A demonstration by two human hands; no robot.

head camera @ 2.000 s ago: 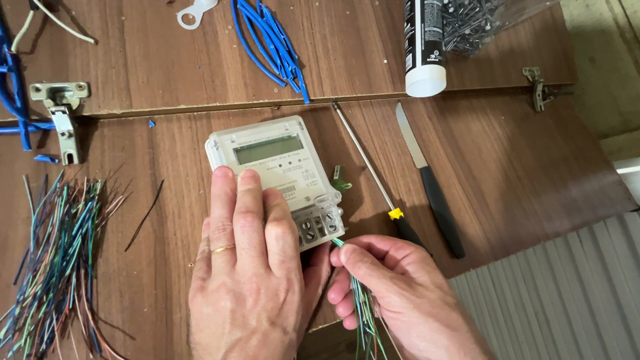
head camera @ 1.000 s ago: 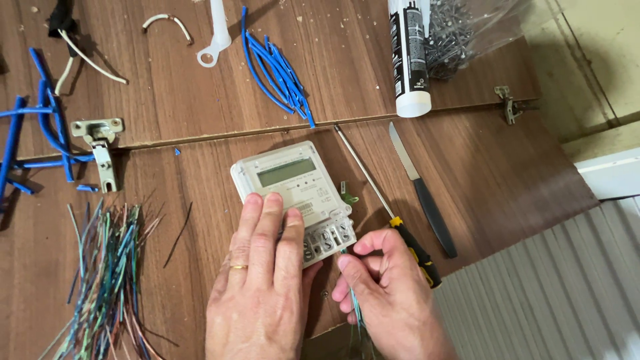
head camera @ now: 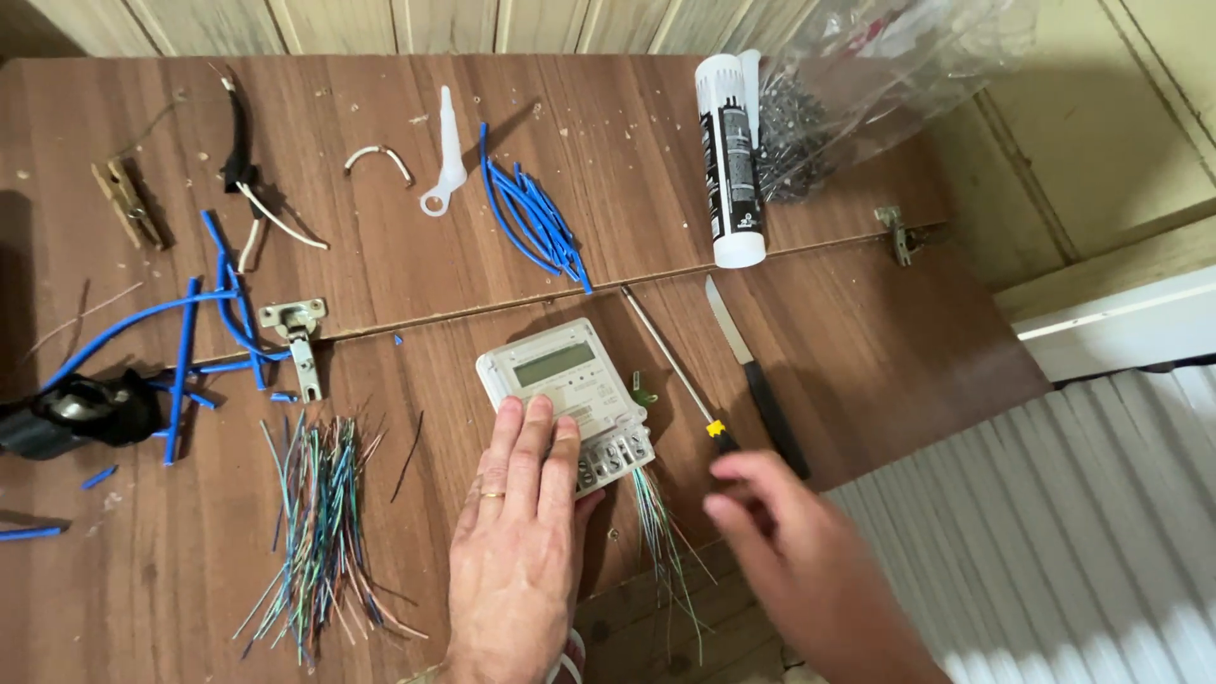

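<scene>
An electricity meter (head camera: 560,366) with a grey display lies tilted on the brown wooden board. My left hand (head camera: 518,532) rests on its lower left part, three fingers flat on the cover and the thumb mostly hidden at the edge. Thin coloured wires (head camera: 657,518) hang from the right end of its terminal block. My right hand (head camera: 798,541) is at the black handle of a screwdriver (head camera: 673,366); whether the fingers have closed on it cannot be told. A knife (head camera: 760,385) with a black handle lies just right of the screwdriver. A small green piece (head camera: 643,394) is beside the meter.
A bundle of thin wires (head camera: 323,532) lies at left, near a metal hinge (head camera: 302,347) and blue wire pieces (head camera: 185,370). Farther back are more blue pieces (head camera: 537,223), a white nozzle (head camera: 448,152), a sealant tube (head camera: 730,161) and a clear bag of screws or nails (head camera: 798,123).
My right hand has let go of the thin wires and moved right to the screwdriver handle. The wires now hang from the terminal block. My left hand stays on the meter. The view takes in more.
</scene>
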